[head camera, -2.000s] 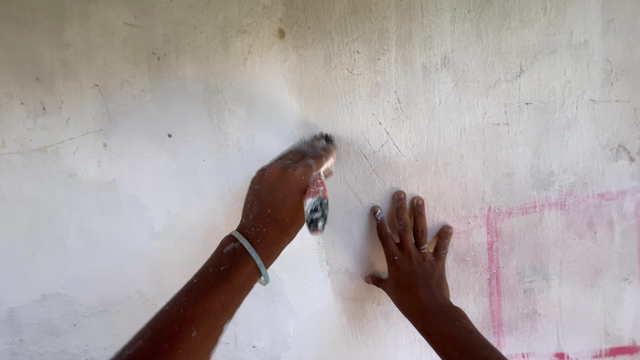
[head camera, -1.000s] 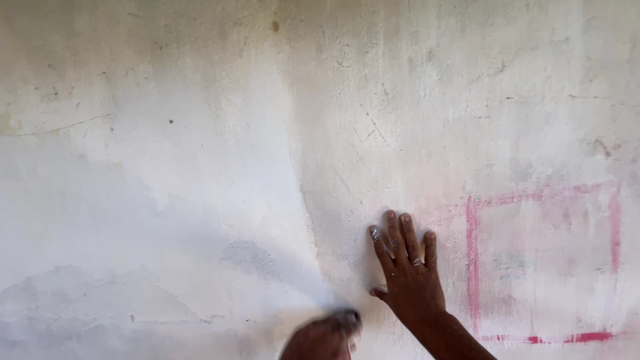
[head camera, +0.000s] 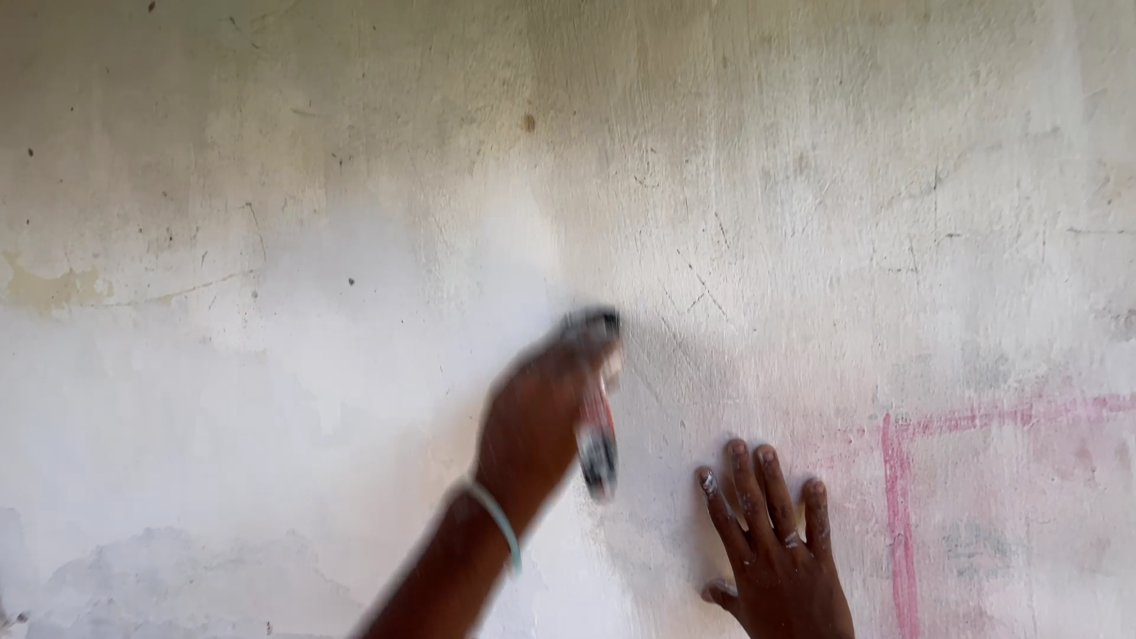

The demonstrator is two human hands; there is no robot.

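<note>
My left hand (head camera: 537,413), with a pale band on its wrist, grips a hand tool (head camera: 598,448) that looks like a paintbrush. Its handle is red, black and white and points down below the fist. The dark upper end lies at the wall by my fingers; motion blur hides its exact shape. My right hand (head camera: 781,550) rests palm down on the painted wall (head camera: 710,177), lower and to the right, fingers spread and holding nothing. White specks mark its fingers. The wall is brighter white to the left of the tool and duller to its right.
Pink painted lines (head camera: 898,524) form a corner on the wall, right of my right hand. Scratches, small dark spots and a yellowish patch (head camera: 53,286) at far left mark the surface. Uneven, flaked-looking areas show at lower left.
My left hand, low at the bottom edge one second ago, has moved up the wall with the tool. My right hand stays flat beside the pink lines. The view has shifted somewhat.
</note>
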